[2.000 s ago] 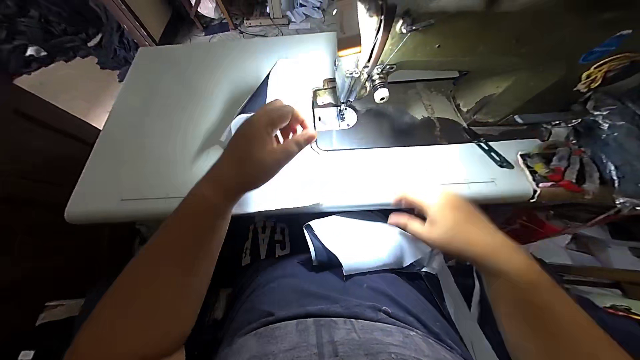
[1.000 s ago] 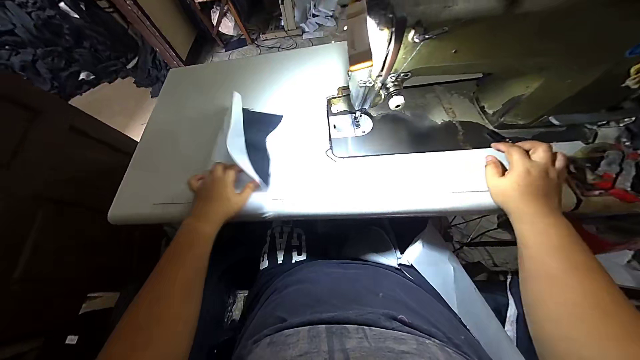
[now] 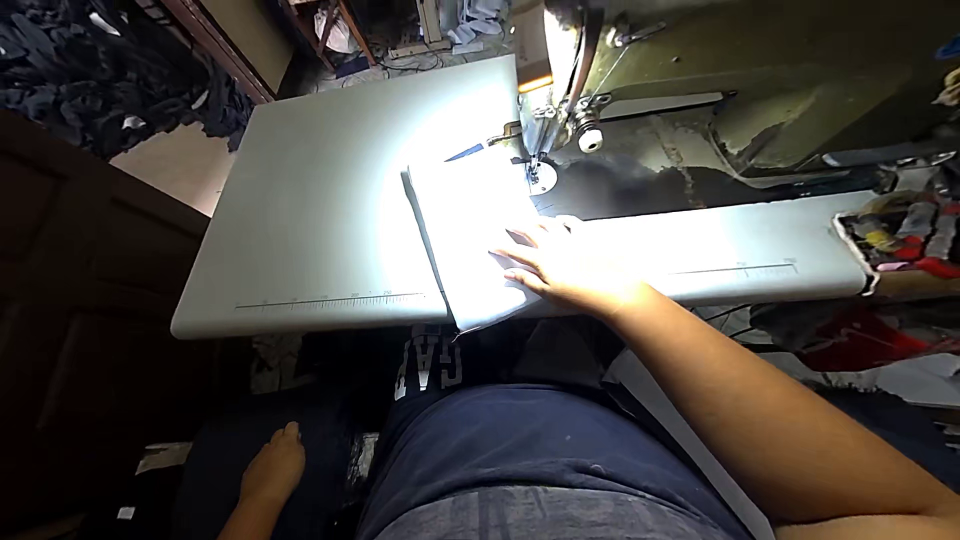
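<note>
A white fabric piece (image 3: 469, 225) with a dark edge lies on the pale sewing table (image 3: 322, 202), left of the presser foot (image 3: 535, 166) of an industrial sewing machine (image 3: 750, 75). My right hand (image 3: 555, 259) rests flat on the fabric's right part, fingers spread, just below the needle plate. The lower corner of the fabric hangs over the front table edge. My left hand (image 3: 276, 461) is low at the left, over dark cloth (image 3: 225, 450) beside my lap; whether it grips that cloth cannot be told.
An open compartment (image 3: 855, 240) with thread and colourful scraps is at the table's right end. Dark cloth is heaped (image 3: 127, 75) on the floor at the upper left. A white strip (image 3: 675, 420) hangs by my right leg. The lamp glare washes out part of the fabric.
My left hand has left the table and moved down beside my lap. My right hand has moved left from the table's right part onto the fabric, which now lies flat nearer the needle.
</note>
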